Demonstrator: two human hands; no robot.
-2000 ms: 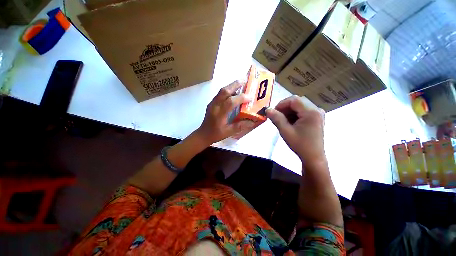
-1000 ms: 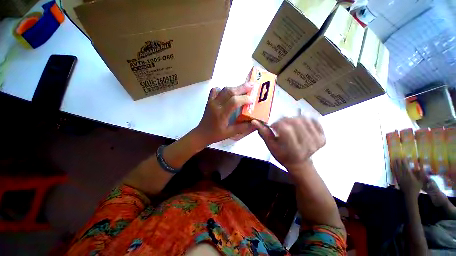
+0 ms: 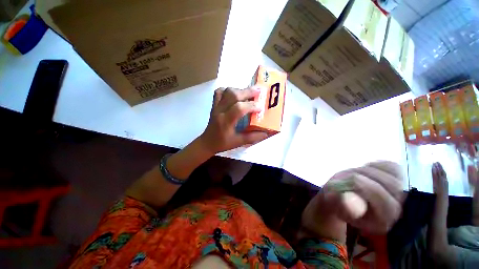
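Observation:
My left hand (image 3: 231, 118) grips an orange retail box (image 3: 273, 102) from its left side, above the table near its front edge. The box's orange face with a dark slot faces up towards me, and its far side is hidden. My right hand (image 3: 367, 197) is off the box, at the lower right past the table's front edge. It is blurred, its fingers look bent, and whether it holds something small cannot be told.
A large brown carton (image 3: 142, 50) stands at the left. Several brown cartons (image 3: 341, 68) stand at the back right. A phone (image 3: 46, 89) and a blue-orange ring (image 3: 23, 32) lie far left. Orange boxes (image 3: 440, 115) and another person's hands (image 3: 440, 181) are at the right.
My right hand has left the box's lower edge and moved down and to the right. My left hand still holds the box. The other person's hands have moved away from the orange boxes.

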